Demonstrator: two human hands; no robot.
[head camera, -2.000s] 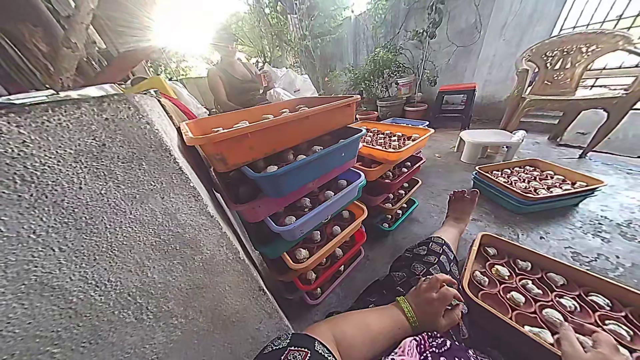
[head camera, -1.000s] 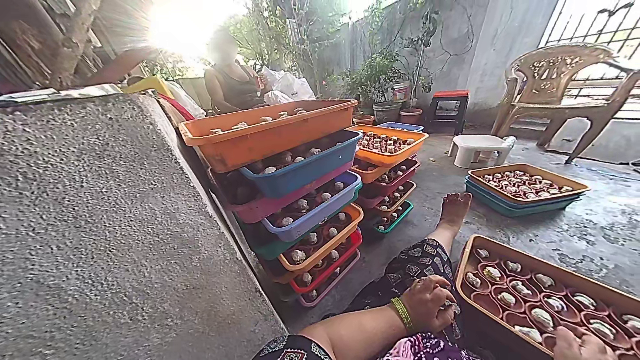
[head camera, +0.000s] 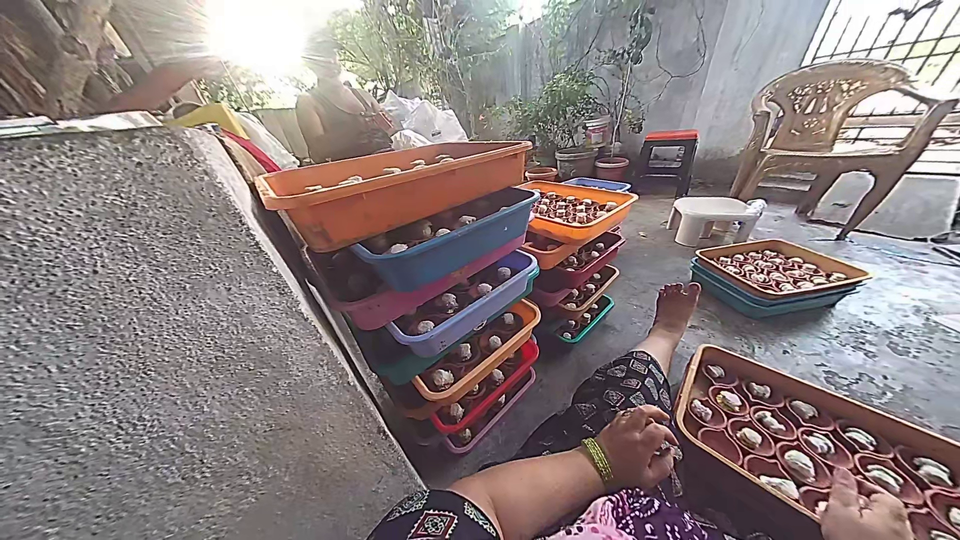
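Observation:
My left hand (head camera: 639, 448), with green bangles at its wrist, is closed around a small whitish thing that mostly hides in its fingers, above my patterned clothing. My right hand (head camera: 862, 510) is at the lower right, partly cut off by the frame, its fingertips over the cups of an orange-brown plastic tray (head camera: 684, 409). Round reddish cups fill this tray, most with a whitish lump (head camera: 799, 465) in them. One cup (head camera: 720, 444) near the left side shows no lump. Whether my right fingers hold anything is hidden.
Tall stacks of coloured trays (head camera: 442, 244) with similar lumps stand left of my leg, beside a rough concrete wall (head camera: 172, 322). More trays (head camera: 780, 300), a white stool (head camera: 712, 219) and a plastic chair (head camera: 832, 127) stand to the right. A person (head camera: 337, 120) sits behind the stacks.
My right hand has moved among the cups of the near tray. My left hand stays over my lap. The view has shifted slightly.

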